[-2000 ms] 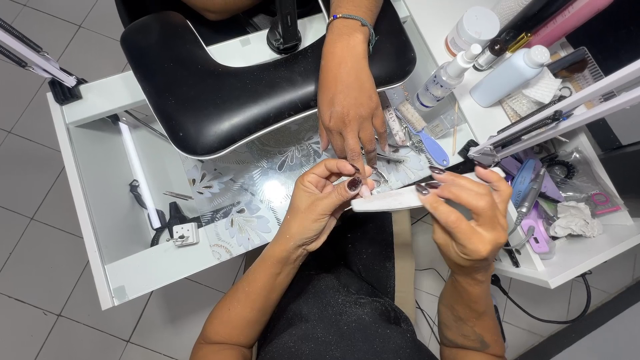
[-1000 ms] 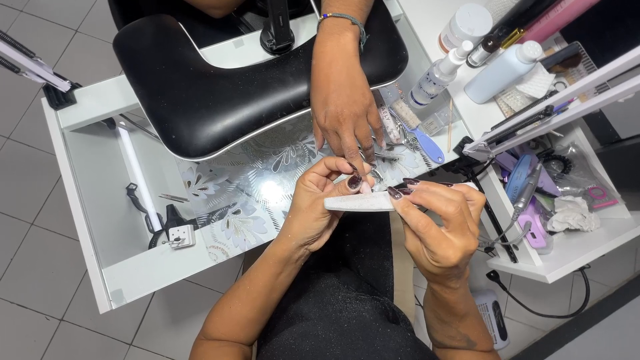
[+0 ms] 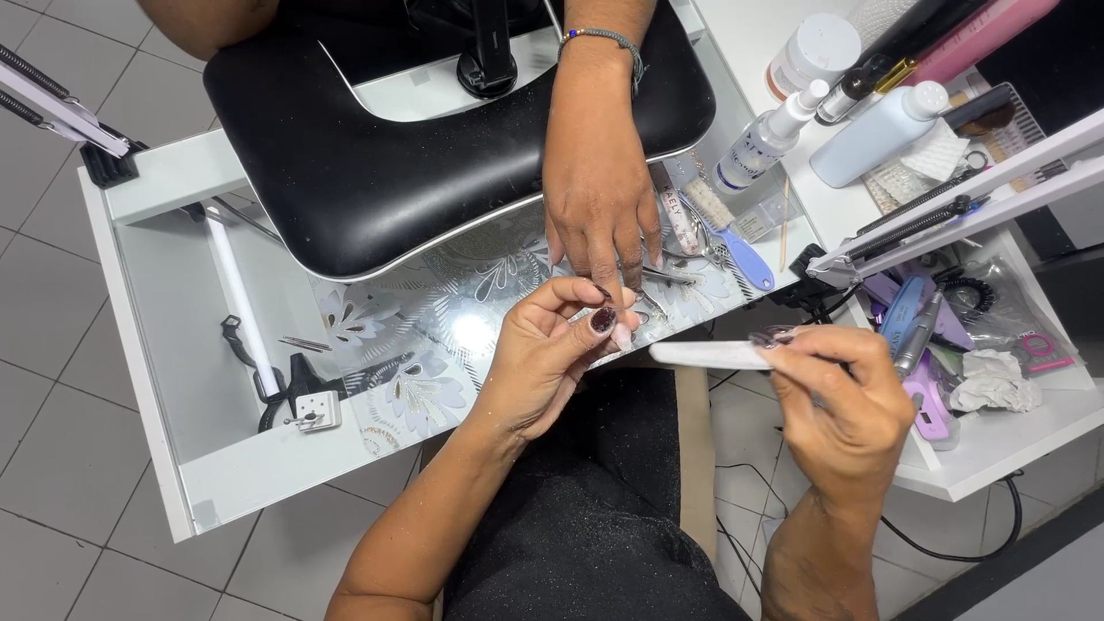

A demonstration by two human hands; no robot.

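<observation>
My left hand [image 3: 552, 354] pinches a finger of another person's hand [image 3: 595, 181] between thumb and fingers, close to its long pale nail [image 3: 622, 335]. That person's hand comes in from the top, palm down, over the black padded armrest [image 3: 448, 194]. My right hand [image 3: 841, 401] holds a white nail file [image 3: 711, 354] by its right end. The file's free tip points left, a short gap to the right of the pale nail. Metal nippers [image 3: 668, 276] lie partly hidden beneath the other person's fingers.
Right of the other person's hand lie a blue-handled nail brush [image 3: 746, 259] and a spray bottle [image 3: 768, 138]. A lamp arm [image 3: 966, 194] crosses above an open drawer [image 3: 992, 448] with a nail drill handpiece [image 3: 917, 334]. A white sponge block [image 3: 317, 410] sits at left.
The file in my right hand touched or overlapped the held fingertip in the earlier frames; now it is apart from it, to the right. My left hand keeps its hold on the finger.
</observation>
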